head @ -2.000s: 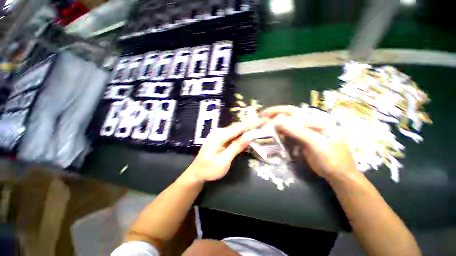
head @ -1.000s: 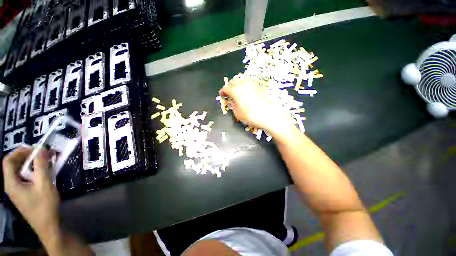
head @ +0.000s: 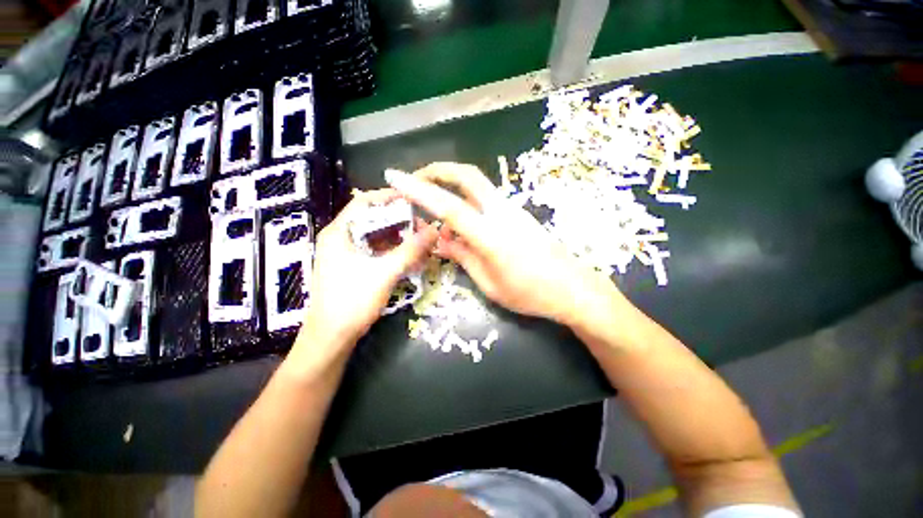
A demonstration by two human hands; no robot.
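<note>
My left hand (head: 349, 268) holds a white frame part (head: 383, 225) in front of me, partly covered by the fingers. My right hand (head: 506, 248) is against its right side, thumb and fingertips close together at the part; whether they pinch a strip cannot be told. Small white and yellow-tan tabs (head: 450, 319) lie on the dark green bench below the hands. A larger heap of adhesive strips (head: 607, 172) lies to the right, beyond my right hand.
A black parts tray (head: 182, 304) at left holds rows of white frames, one lying tilted across others. A tray stack (head: 349, 51) stands behind it. A metal post (head: 579, 40) and rail (head: 455, 99) run behind the bench. A white fan (head: 906, 192) is at the right edge.
My left hand has moved from the tray to the middle with a frame part. My right hand has come from the strip heap to meet it. A frame now lies tilted on the tray's others.
</note>
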